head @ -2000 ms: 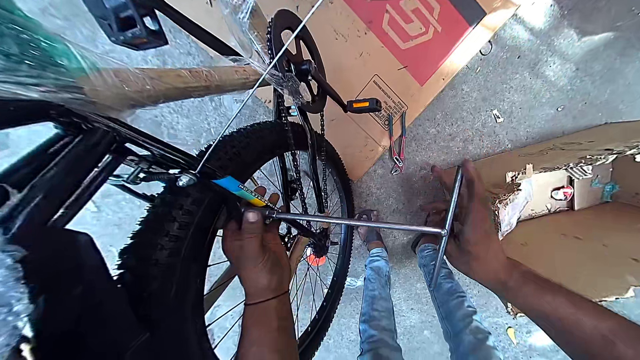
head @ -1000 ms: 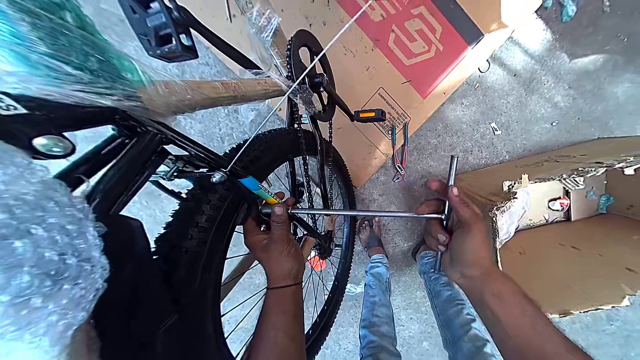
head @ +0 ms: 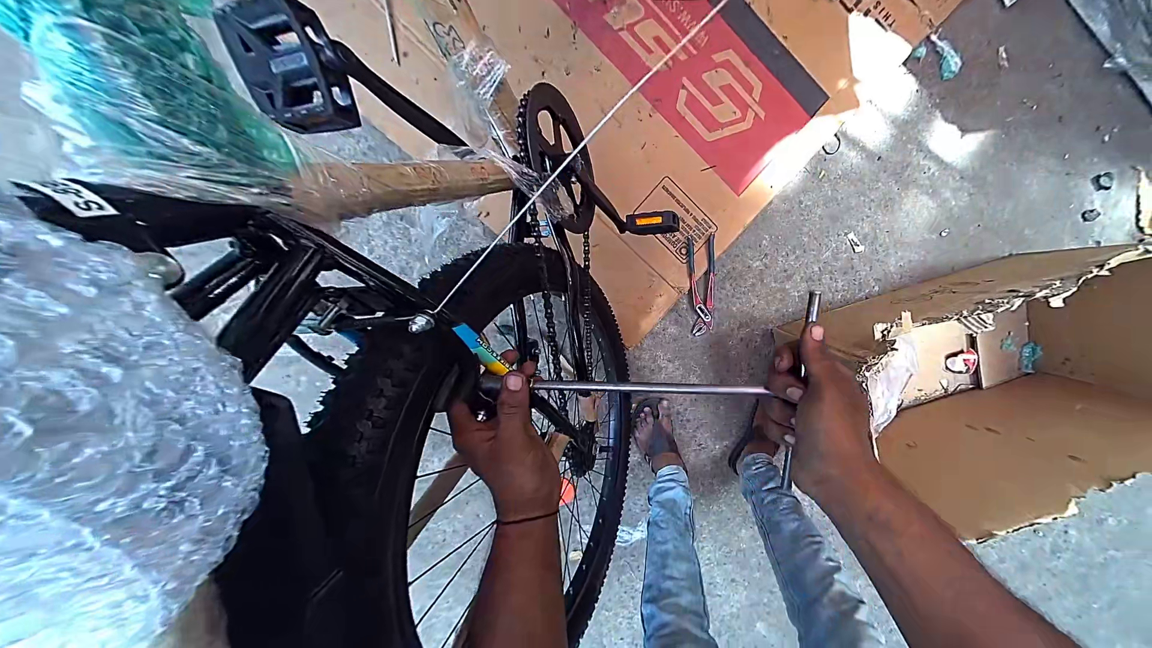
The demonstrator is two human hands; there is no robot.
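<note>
A long metal T-handle wrench (head: 666,389) lies level across the view. My left hand (head: 508,441) grips its far end, beside the blue and yellow sticker (head: 481,349) on the black bicycle frame; the fastener there is hidden by my fingers. My right hand (head: 823,414) is closed around the wrench's crossbar. Behind my left hand stands a bicycle wheel with a knobby tire (head: 378,405), its spokes around my wrist. A thin cable (head: 576,157) runs from a bolt on the frame up to the top edge.
Pliers (head: 702,288) with red handles lie at the edge of flat cardboard (head: 630,270). An open cardboard box (head: 981,450) stands at right. Pedals (head: 292,67) and a chainring (head: 555,157) stick out above the wheel. Bubble wrap (head: 117,423) covers parts at left.
The crossbar in my right hand has turned from its slant of two seconds ago, and the fingers have shifted around it. My left hand stays at the wrench's far end.
</note>
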